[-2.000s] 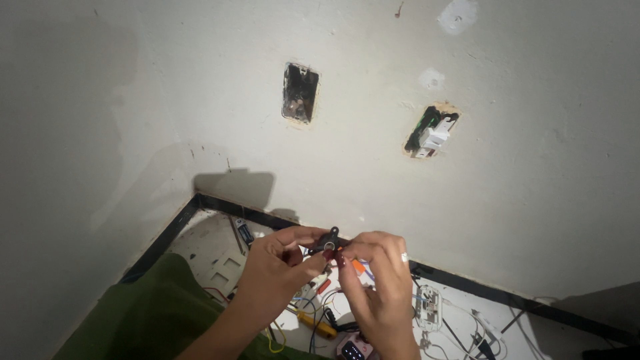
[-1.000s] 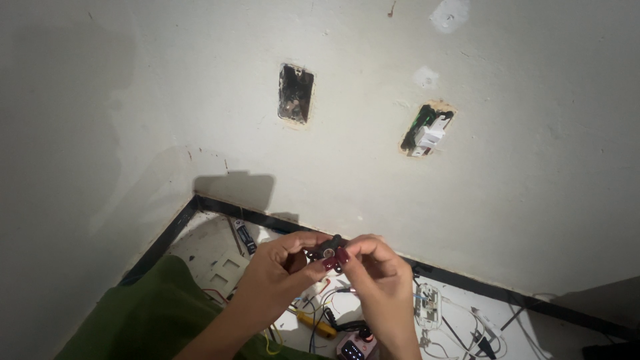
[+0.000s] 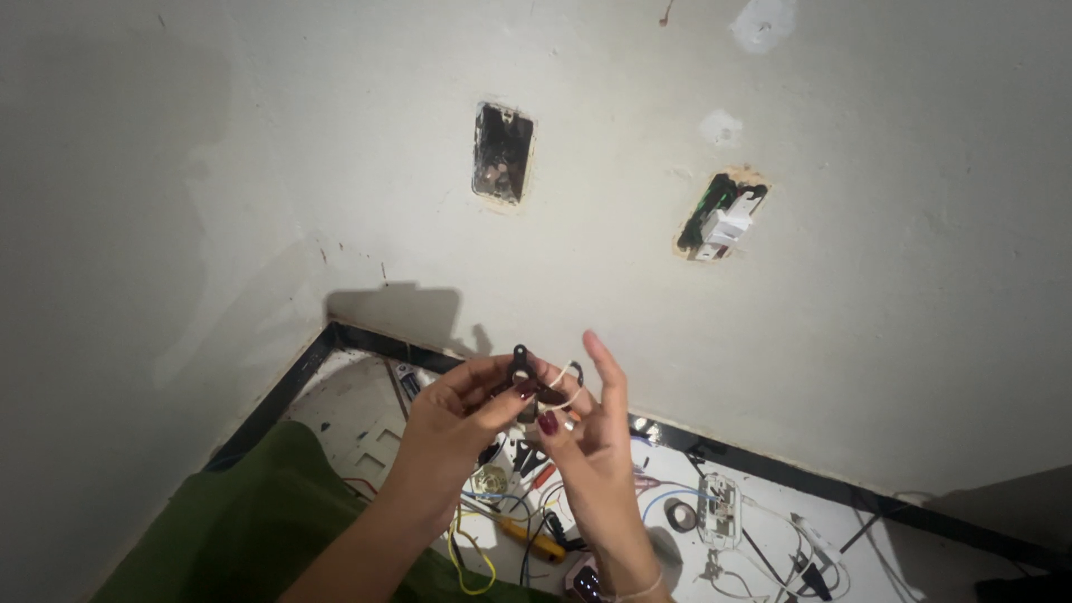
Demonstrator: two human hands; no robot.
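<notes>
My left hand (image 3: 456, 419) grips a small black bracket-like part (image 3: 520, 362) with a hole at its upper tip, between thumb and fingers at the lower middle. Close against it on the right, my right hand (image 3: 590, 435) holds a thin white loop of wire or cord (image 3: 572, 387) near the thumb and middle finger, while its index finger points up. A dark piece lies between the fingertips of both hands; its shape is partly hidden.
The wall has an open recessed box (image 3: 502, 155) and another holding a white switch or socket module (image 3: 725, 224). Below lie an opened white electrical housing (image 3: 720, 512), black tape roll (image 3: 681, 515), yellow-handled tool (image 3: 536, 540), loose wires (image 3: 469, 553) and green cloth (image 3: 243, 511).
My right index finger has lifted away from the black part and extended upward. A white loop now shows at my right fingers. My left hand still holds the black part.
</notes>
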